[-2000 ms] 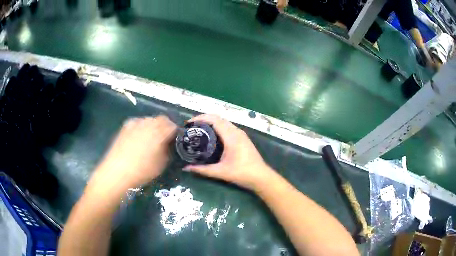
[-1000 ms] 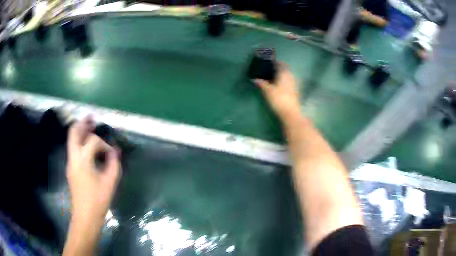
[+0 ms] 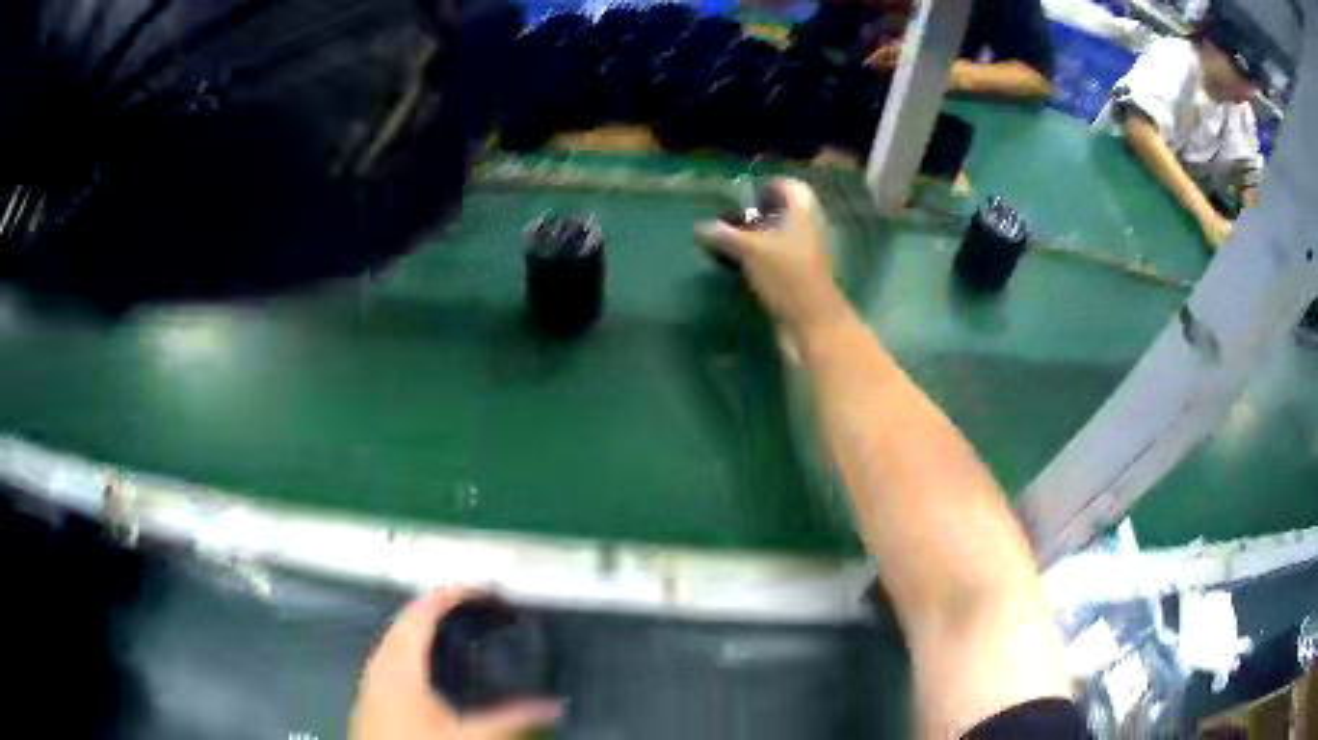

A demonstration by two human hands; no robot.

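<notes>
My right hand [image 3: 788, 268] reaches far over the green belt, with its fingers around a dark inner unit [image 3: 749, 220] that is mostly covered by the hand. My left hand [image 3: 419, 687] is at the bottom, cut off by the lower edge, and holds a black outer shell [image 3: 489, 654] over the bench. The shell is blurred and looks dark inside. Another black inner unit [image 3: 565, 278] stands upright on the belt, left of my right hand.
A whitish rail [image 3: 651, 575] divides bench and belt [image 3: 362, 419]. A white post [image 3: 1156, 390] rises at right. A black unit [image 3: 992, 243] stands beyond. A large dark shape [image 3: 217, 145] covers the upper left. A person [image 3: 1192, 123] works opposite. A clear bag [image 3: 1135, 651] lies lower right.
The view has tilted up towards the belt. My left hand with the shell has moved right in the picture. My right hand is still over the belt, now nearer its far side.
</notes>
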